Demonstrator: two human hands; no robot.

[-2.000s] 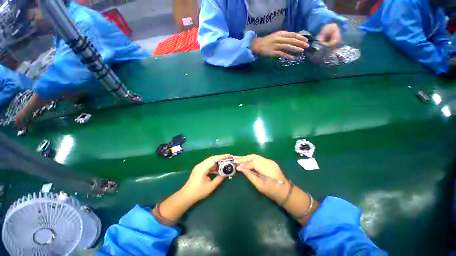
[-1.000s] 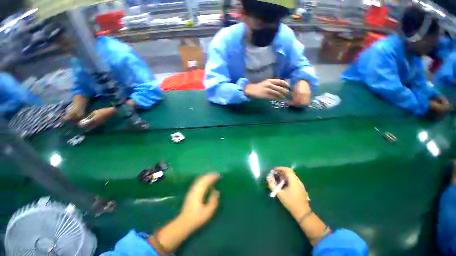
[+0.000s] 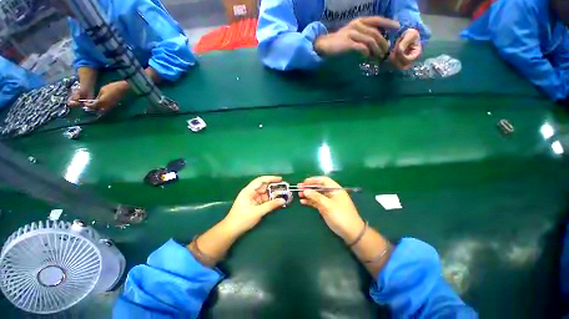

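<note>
My left hand (image 3: 248, 205) holds a small silver-framed module (image 3: 279, 194) between thumb and fingers, just above the green belt. My right hand (image 3: 330, 204) holds a slim hand tool (image 3: 324, 188) lying almost level. The tool's left end points at the module and meets or nearly meets its frame; exact contact is too small to tell. A flat white paper piece (image 3: 389, 201) lies on the belt right of my right hand.
Black parts (image 3: 165, 173) lie on the belt at left, with a silver-white module (image 3: 196, 124) beyond. A brown part (image 3: 505, 127) lies far right. A white fan (image 3: 52, 274) stands lower left, below a metal post. Co-workers in blue smocks work across the belt.
My hands have come back together in front of me. The left hand, empty a second ago, now holds a module. The module near the white paper is gone from the belt. The black parts have shifted left.
</note>
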